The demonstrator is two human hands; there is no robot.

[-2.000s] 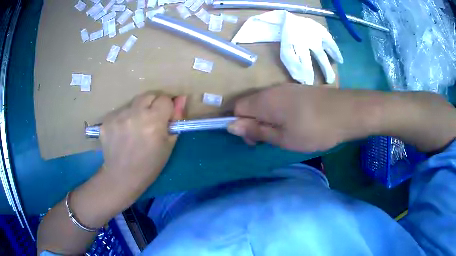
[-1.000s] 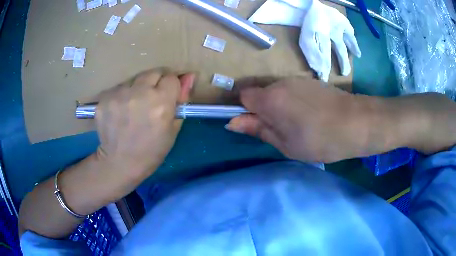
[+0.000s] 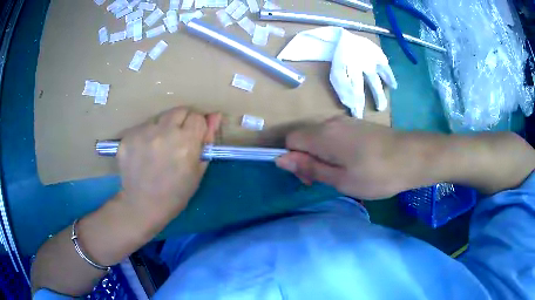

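A silver metal tube (image 3: 243, 153) lies level across the front of the view. My left hand (image 3: 161, 158) is closed around its thicker left part, and a short end sticks out left of the hand. A step to a slightly thinner part shows just right of that hand. My right hand (image 3: 352, 155) grips the thinner right part with thumb and fingers; the tube's right end is hidden in it. A translucent plastic piece (image 3: 252, 122) lies on the cardboard (image 3: 70, 137) just beyond the tube.
Another silver tube (image 3: 246, 53) lies slanted on the cardboard. Many plastic pieces (image 3: 138, 29) are scattered at the back left. A white glove (image 3: 352, 61), a stepped tube (image 3: 328, 21), blue-handled pliers (image 3: 403, 38) and a clear plastic bag (image 3: 481, 70) lie right. A blue crate (image 3: 437, 206) is below the edge.
The view dipped towards me and came back. Both hands still hold the tube. The right hand sits slightly further right from the left hand than before, with more of the thinner part showing.
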